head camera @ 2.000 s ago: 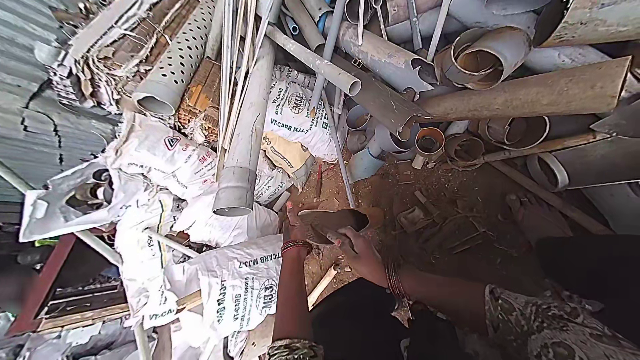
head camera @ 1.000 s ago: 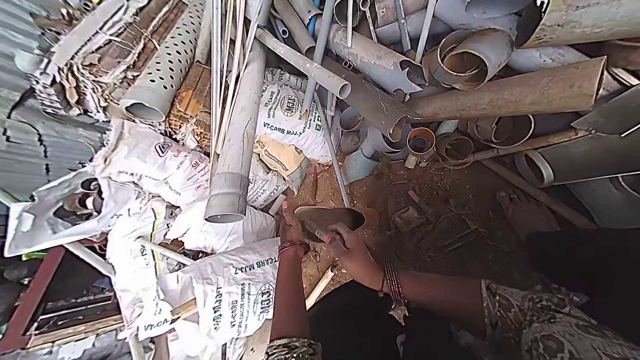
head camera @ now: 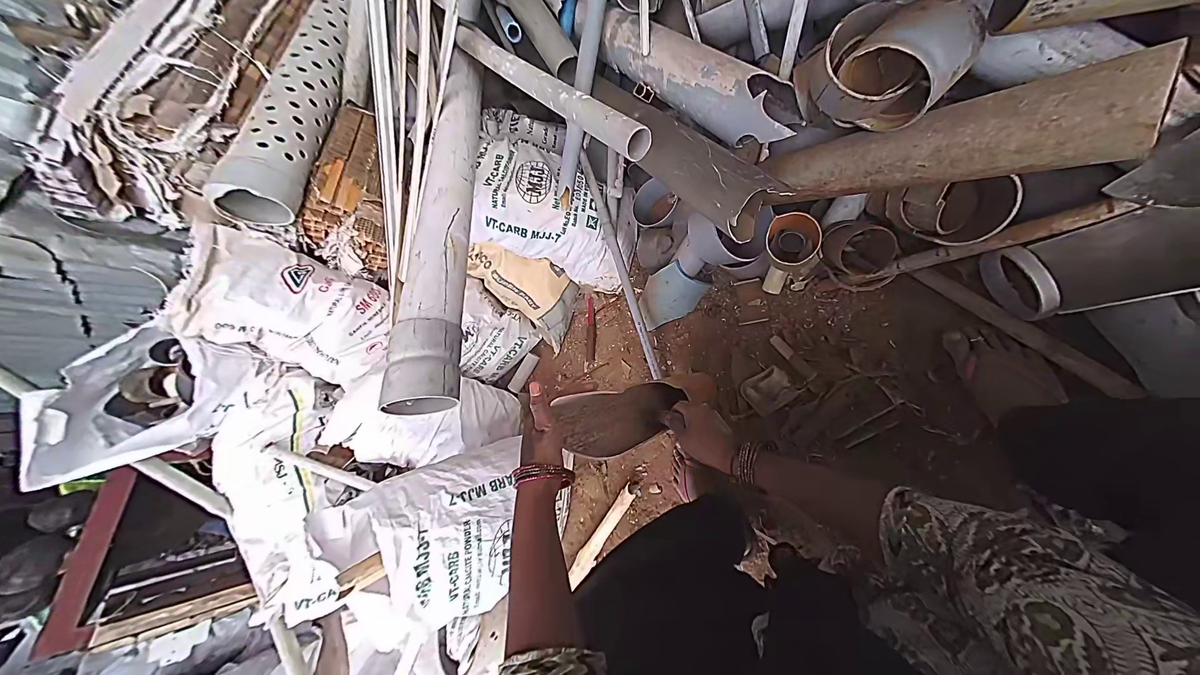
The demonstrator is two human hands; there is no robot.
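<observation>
A short piece of grey pipe point(head camera: 609, 422), its open end showing, is held between my two hands low over the dirt floor. My left hand point(head camera: 541, 427) is pressed against its left end, thumb up. At the right end, my right hand point(head camera: 701, 433) has its fingers closed on the dark rim. A large grey pipe with a socket end point(head camera: 422, 366) lies just left of my hands, on white printed sacks point(head camera: 450, 544). A thin grey rod point(head camera: 623, 272) slants down to the floor behind the held piece.
Cut pipes point(head camera: 975, 141) are heaped at the upper right, with an orange-rimmed pipe fitting point(head camera: 793, 239) below them. A perforated pipe point(head camera: 281, 122) leans at the upper left. Scraps point(head camera: 769, 389) litter the floor. A bare foot point(head camera: 1003, 370) is at the right, and a wooden stick point(head camera: 605, 534) lies near my knees.
My right hand has shifted from the near side of the pipe piece to its right end. The piece now lies more level between my hands.
</observation>
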